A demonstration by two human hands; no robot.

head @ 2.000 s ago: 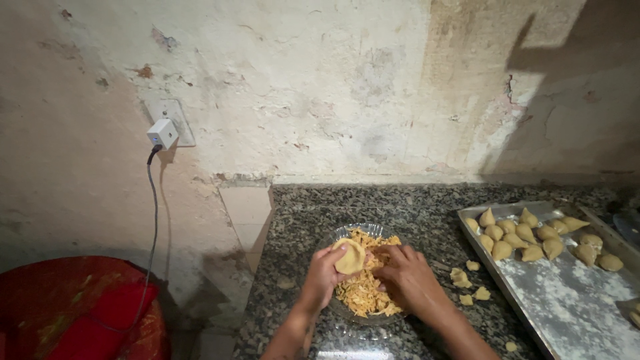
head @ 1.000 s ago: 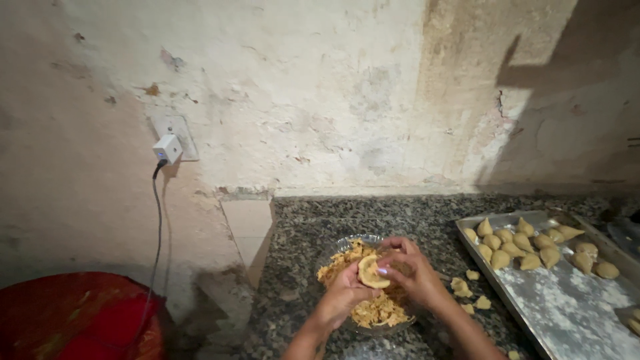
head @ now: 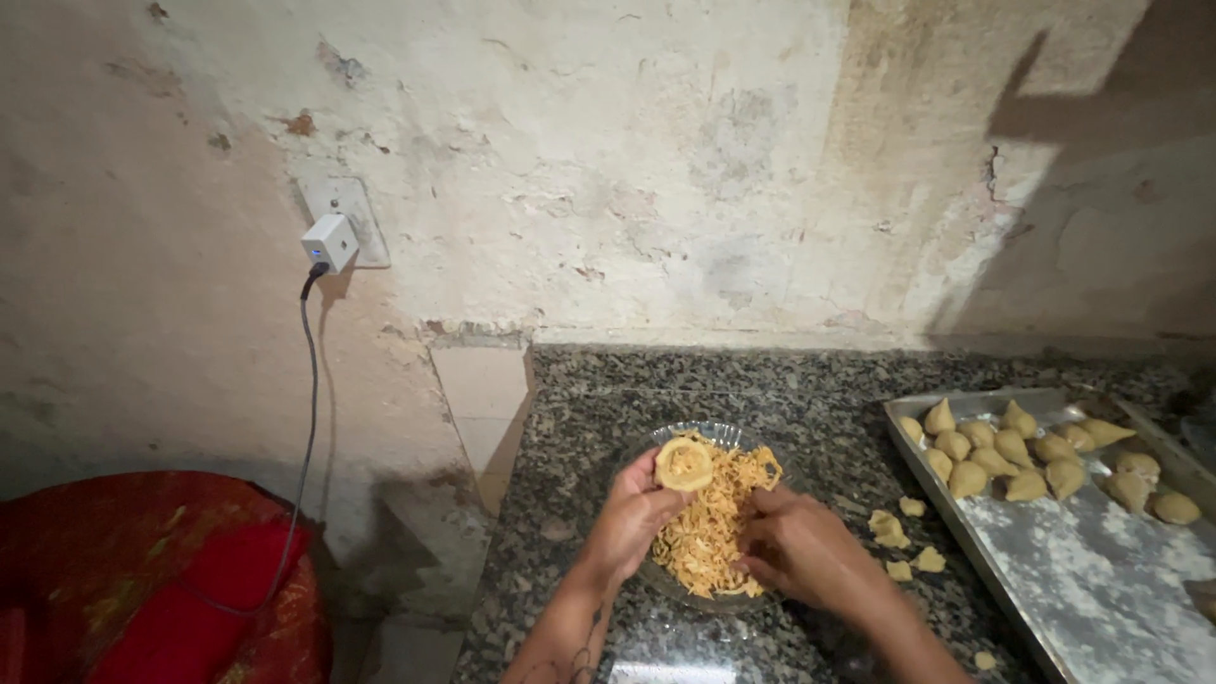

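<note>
My left hand [head: 632, 518] holds a round dough cup [head: 684, 464] above the left part of a clear bowl, with a little shredded filling inside the cup. The clear bowl [head: 724, 435] holds a heap of orange shredded filling [head: 708, 532], likely meat. At the bowl's right side my right hand [head: 793, 541] has its fingertips in the filling; whether they pinch any is hidden. Several teardrop-shaped dough pieces [head: 1012, 446] sit at the back of a floured metal tray [head: 959, 532] on the right.
Dough scraps [head: 888, 529] lie on the granite counter [head: 589, 408] between bowl and tray. A white charger [head: 330, 243] sits in the wall outlet, its cable [head: 312, 408] hanging down to a red cloth [head: 180, 608] on a round red surface [head: 142, 494] at left.
One second ago both hands were together at the dough cup. My right hand has since moved away from it to the filling at the right, while the left still holds the cup.
</note>
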